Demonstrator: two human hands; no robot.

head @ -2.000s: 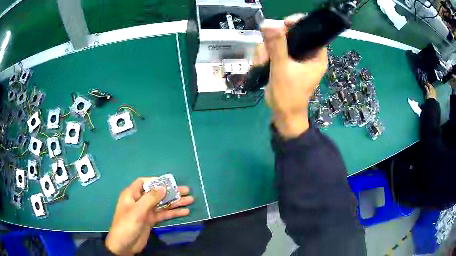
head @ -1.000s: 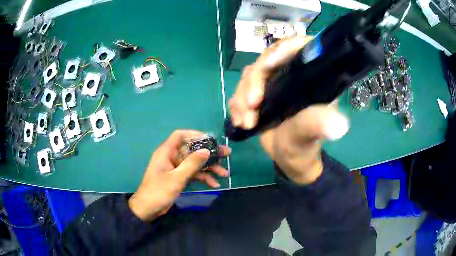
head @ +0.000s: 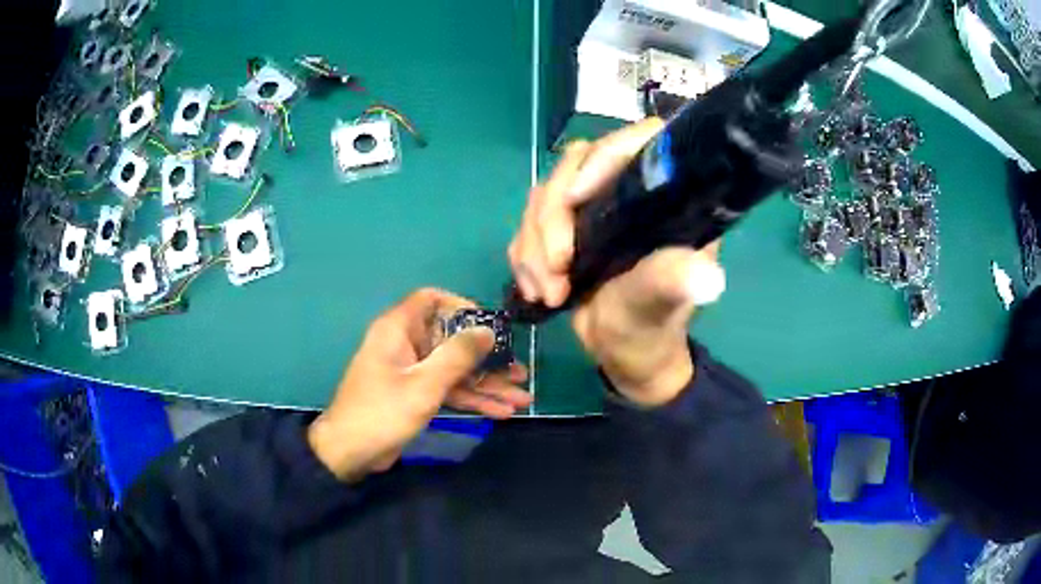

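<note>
My left hand (head: pixel 394 371) is shut on a small dark module (head: pixel 493 340), thumb on top, above the bench's front edge. My right hand (head: pixel 622 274) grips a thick black electric screwdriver (head: pixel 696 171) with a blue-white label. The driver slants down to the left, and its tip end is at the module's right upper side. Whether the tip touches a screw cannot be told. Clear housing subassemblies (head: pixel 248 243) with white faces, dark round holes and coloured wires are spread at the left. One housing subassembly (head: pixel 365 145) lies apart from them.
The white screw feeder (head: pixel 668 40) stands at the top centre, partly behind the driver. Finished modules (head: pixel 885 211) are piled at the right. A dark part with wires (head: pixel 329 75) lies at the top left. A blue stool (head: pixel 858 456) and blue bins (head: pixel 131 428) are below the bench.
The right hand has brought the driver from the feeder down to the module in my left hand. The module showed a pale face before and now shows a dark side. The view has shifted.
</note>
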